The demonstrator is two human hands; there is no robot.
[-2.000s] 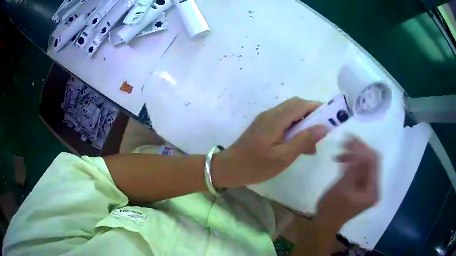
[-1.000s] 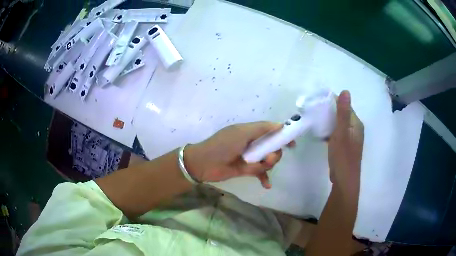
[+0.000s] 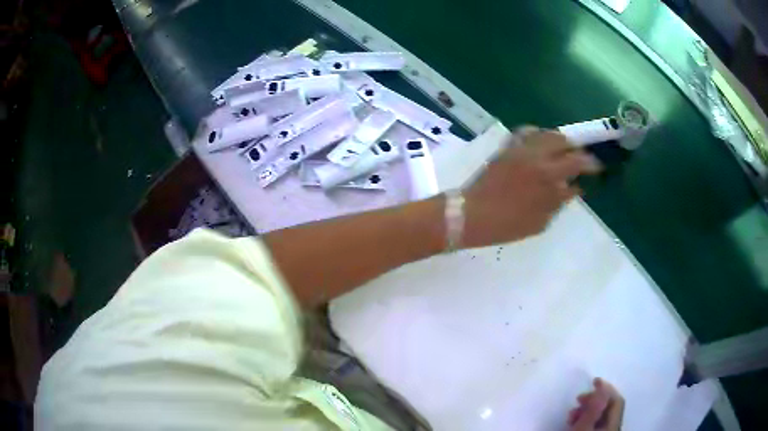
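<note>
A closed white fan [image 3: 594,130] with a round grey-white head lies over the green belt, its head pointing away to the right. My left hand [image 3: 526,185], blurred, reaches across the sheet's far edge to the handle's near end. Its fingers overlap or touch that end; whether they grip it cannot be told. My right hand [image 3: 596,408] is low at the bottom edge over the white sheet, small, partly cut off, with fingers curled and no part visible in it.
Loose white handle covers [image 3: 320,126] lie piled at the left of the white sheet [image 3: 522,328]. One cover [image 3: 419,168] lies just beyond my left forearm. The green belt [image 3: 539,67] runs beyond the sheet. An open carton of parts [image 3: 202,215] stands below the bench's left edge.
The fan has moved from between my hands over the sheet to the belt. My left arm has stretched forward with it. My right hand has left the fan head and dropped low. The view has shifted.
</note>
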